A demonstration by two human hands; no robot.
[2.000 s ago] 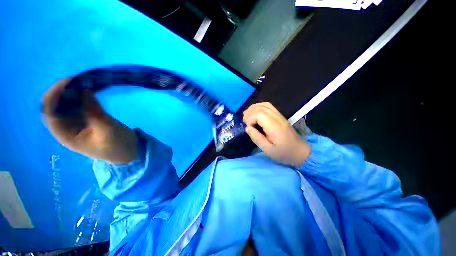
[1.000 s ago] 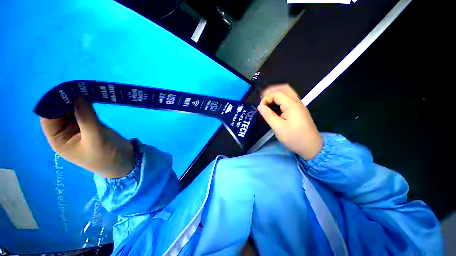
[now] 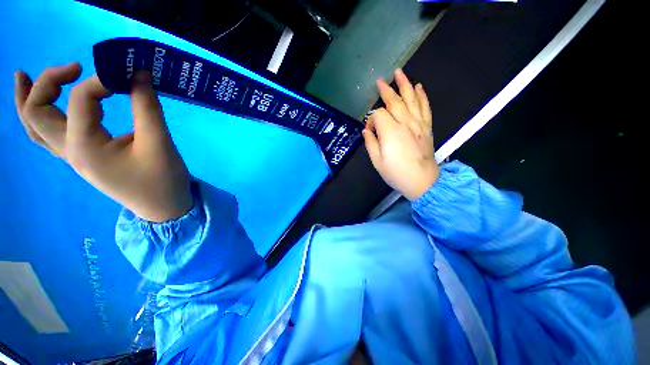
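A dark navy feature sticker [image 3: 246, 94] with white words such as USB and TECH stretches along the upper edge of the television [image 3: 235, 171], whose screen is lit bright blue. My left hand [image 3: 117, 142] pinches the sticker's wide far end between thumb and index finger, other fingers spread. My right hand [image 3: 403, 139] holds the TECH end at the screen's near corner between thumb and index finger, its other fingers raised. Whether the sticker's middle touches the screen I cannot tell.
The black line edge [image 3: 456, 78] with its silver border [image 3: 524, 78] runs diagonally on the right. Greenish floor [image 3: 370, 53] shows beyond the corner. Dark equipment with a pale strip [image 3: 281, 50] lies past the set's upper edge. A white sliver is cut off at the top.
The sticker's far end has moved up and is now along the screen's upper edge; its near end sits at the corner. My right hand moved slightly up and its outer fingers extended. My left hand's outer fingers spread.
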